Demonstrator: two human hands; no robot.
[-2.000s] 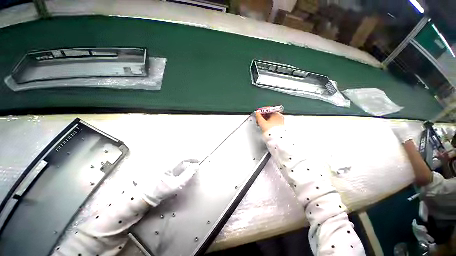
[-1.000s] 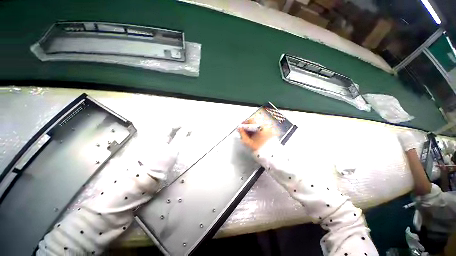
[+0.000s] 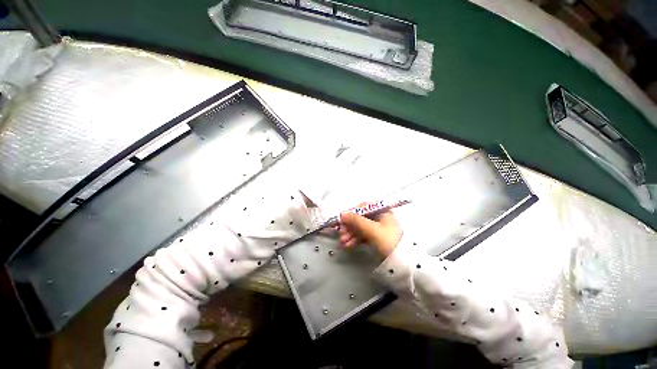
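A grey sheet-metal housing [image 3: 432,209] lies slanted on the padded bench in front of me, its perforated end at the upper right. My bare right hand [image 3: 371,232] holds a white paint marker [image 3: 371,207] with red and dark print over the housing's far long edge. My left hand [image 3: 320,205], in a white glove, lies at that same edge beside the marker; it blends into the white bench covering, and its fingers and hold are not clear. A second grey housing [image 3: 166,187] lies open on the bench to the left.
A green conveyor belt [image 3: 475,79] runs behind the bench [image 3: 403,140]. On it, one housing [image 3: 324,32] lies on bubble wrap [image 3: 425,72] and another housing [image 3: 598,130] lies at the right. A crumpled white heap [image 3: 587,267] is on the bench at the right.
The view has swung left, so the scene sits farther right. My right hand with the marker has moved from near the perforated end down along the far edge, close to my left hand.
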